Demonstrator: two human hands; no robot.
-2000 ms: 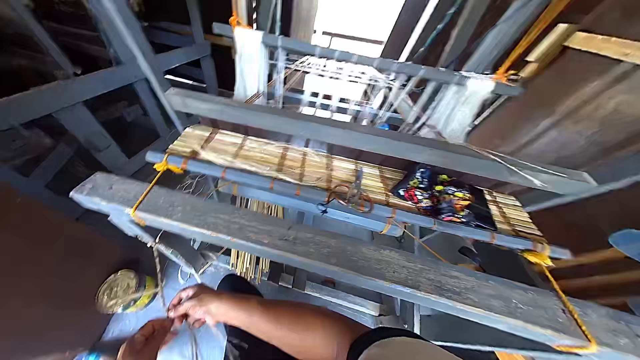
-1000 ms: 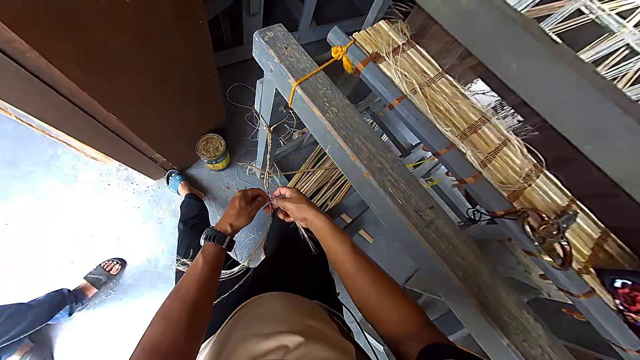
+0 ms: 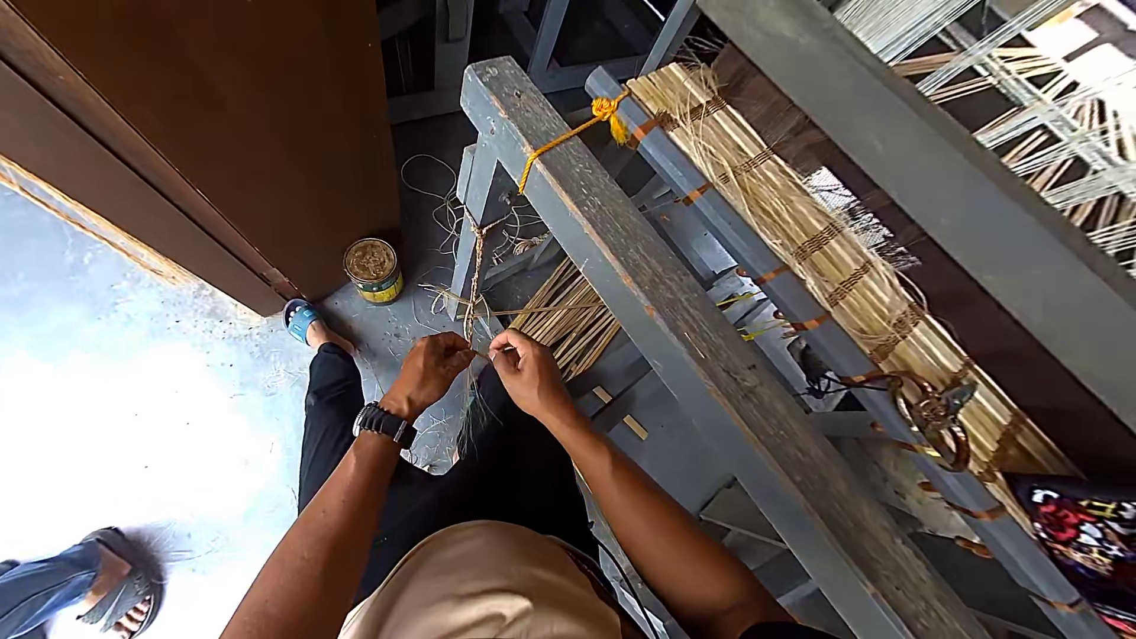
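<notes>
My left hand point(image 3: 435, 368), with a black watch on the wrist, pinches the lower part of a hanging braided fiber cord point(image 3: 475, 275). Close to its right, my right hand point(image 3: 525, 364) has thumb and finger together on a thin strand that runs between both hands. The cord is tied to a grey wooden leg of the loom point(image 3: 479, 191), and loose fiber ends hang below my hands. My fingertips hide part of the strands.
A grey wooden beam point(image 3: 657, 311) slants past my right arm. Beyond it lie a woven fiber mat point(image 3: 816, 240), scissors point(image 3: 932, 417) and a patterned pouch point(image 3: 1083, 541). An open tin point(image 3: 373, 266) and a bundle of sticks point(image 3: 572, 311) are on the floor. Another person's sandaled foot point(image 3: 129, 590) is lower left.
The view has swung down and left since two seconds ago. My hands stay close together at the cord, with slight finger movement.
</notes>
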